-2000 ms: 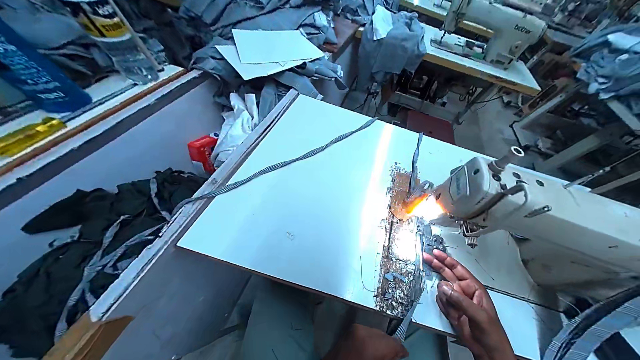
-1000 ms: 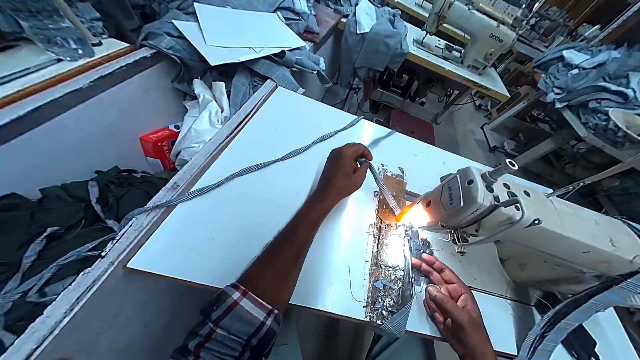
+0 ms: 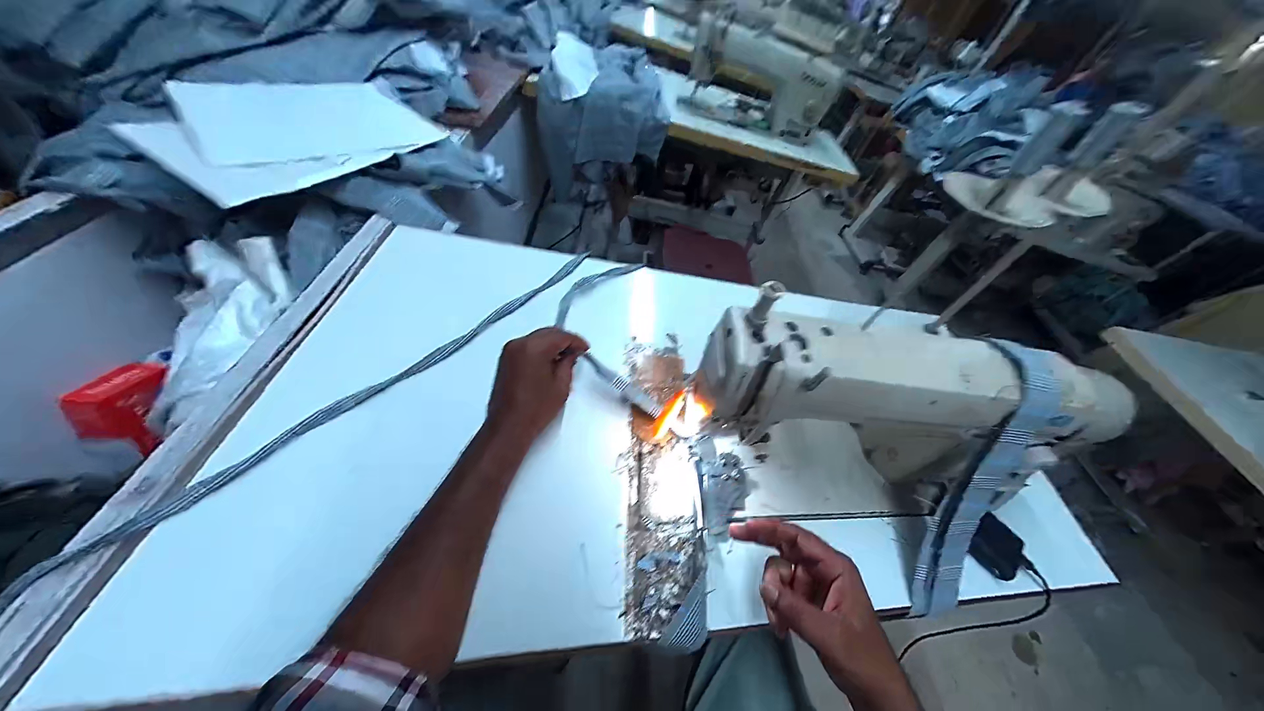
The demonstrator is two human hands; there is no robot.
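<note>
An industrial sewing machine (image 3: 869, 380) stands on a white table (image 3: 395, 464), a bright orange-white light glowing at its needle end. My left hand (image 3: 533, 380), left of the needle area, pinches a narrow grey striped fabric strip (image 3: 617, 382) that runs toward the light. My right hand (image 3: 815, 592) is nearer the front edge, index finger extended close to the strip beside the machine bed, with no object seen in it. Lint and thread scraps (image 3: 662, 583) fill the slot left of the bed. A long twisted fabric cord (image 3: 365, 390) lies across the table's left part.
White sheets (image 3: 296, 123) lie on piled grey cloth behind the left ledge, above a red box (image 3: 114, 403). A striped band (image 3: 973, 504) hangs over the machine arm, beside a black adapter (image 3: 997, 546) with a cable. Another sewing machine (image 3: 780, 84) and thread cones (image 3: 1052, 138) are behind.
My left hand, out of clear view at the machine two seconds ago, came to the strip left of the needle and still holds it. My right hand has drawn slightly back from the machine bed.
</note>
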